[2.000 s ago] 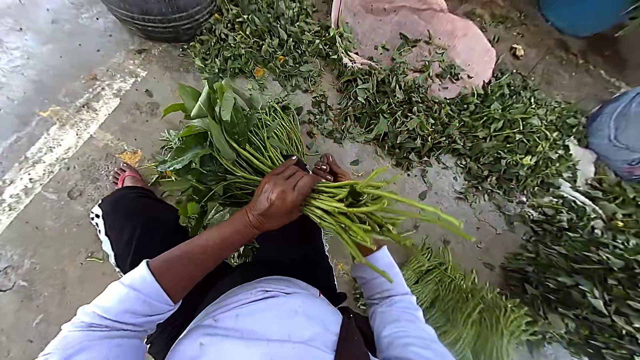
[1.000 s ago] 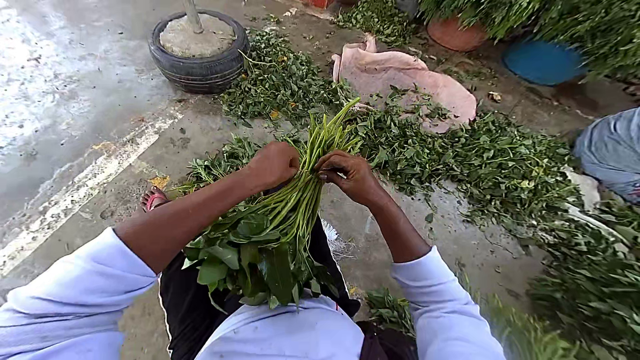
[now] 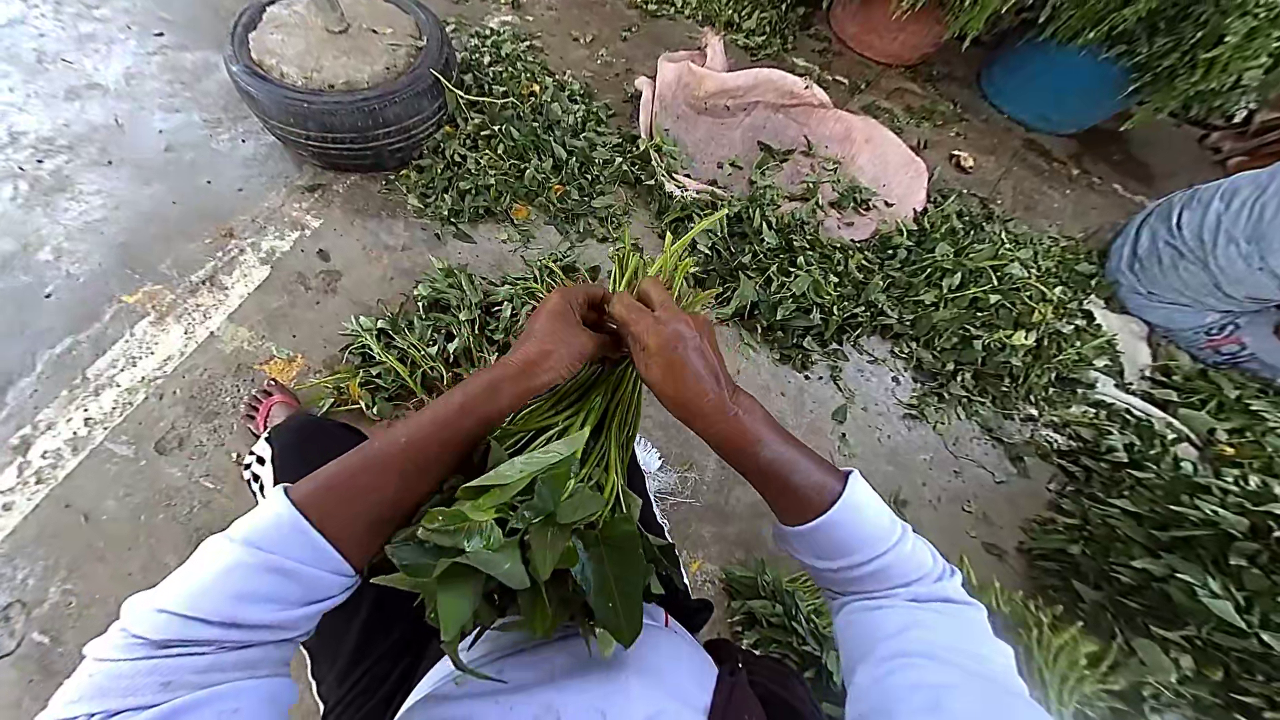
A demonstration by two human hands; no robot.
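Observation:
A bunch of long-stemmed leafy greens (image 3: 590, 420) lies over my lap, its leaves toward my body and its pale stem ends pointing away. My left hand (image 3: 565, 335) closes around the stems from the left. Pressed against it, my right hand (image 3: 675, 355) has its fingers bent at the stems, thumb and fingertips near those of the left. Whether a tie lies between the fingers is hidden. Just beyond my left forearm, a smaller pile of greens (image 3: 430, 335) rests on the concrete.
Loose greens (image 3: 960, 290) spread across the ground ahead, partly over a pink cloth sack (image 3: 780, 130). A tire planter (image 3: 350, 100) stands front left. Blue (image 3: 1055, 85) and reddish (image 3: 885, 30) basins sit at the back. Another person's clothed leg (image 3: 1205, 265) is at right; more greens (image 3: 1160, 530) lie below it.
The bunch has turned: two seconds ago its stems pointed right, and now they point away from me. My hands have come together at the stems. The view has shifted.

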